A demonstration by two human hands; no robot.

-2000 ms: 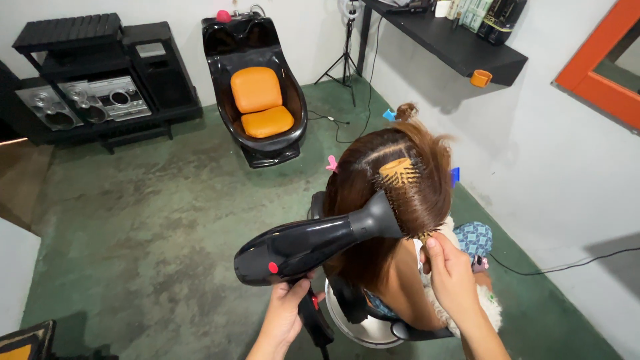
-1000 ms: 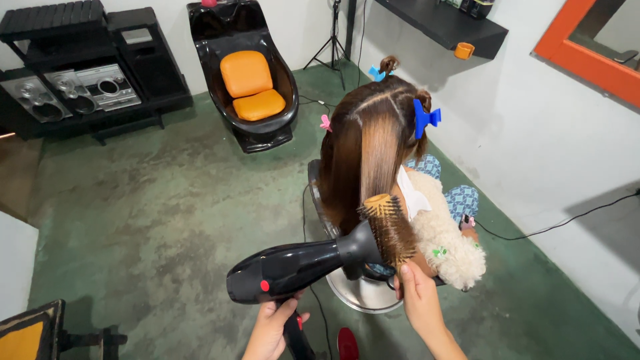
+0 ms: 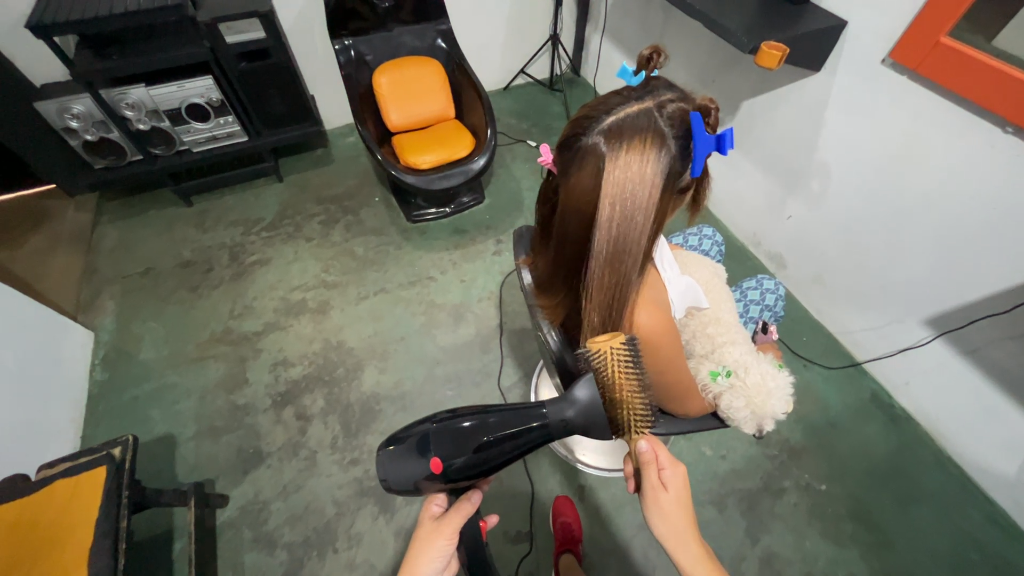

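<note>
My left hand (image 3: pixel 448 524) grips the handle of a black hair dryer (image 3: pixel 480 436), whose nozzle points right, close against the bristles of a round wooden brush (image 3: pixel 620 384). The brush's handle is in my right hand (image 3: pixel 660 484). The brush sits at the lower ends of the long brown hair (image 3: pixel 628 216) of a seated person, seen from behind. A blue claw clip (image 3: pixel 708 144), a light-blue clip (image 3: pixel 634 74) and a pink clip (image 3: pixel 546 158) hold sections of the hair.
A curly white dog (image 3: pixel 748 376) lies on the person's lap in the salon chair (image 3: pixel 532 276). A black shampoo chair (image 3: pixel 472 152) with orange cushions stands behind. A stereo (image 3: pixel 196 112) is at the left, a wall shelf (image 3: pixel 800 40) at the right. The dryer's cord (image 3: pixel 502 352) trails on the floor.
The brush and dryer have moved from high on the head down the hair to its lower ends. The brushed section now hangs straight. The view has shifted somewhat.
</note>
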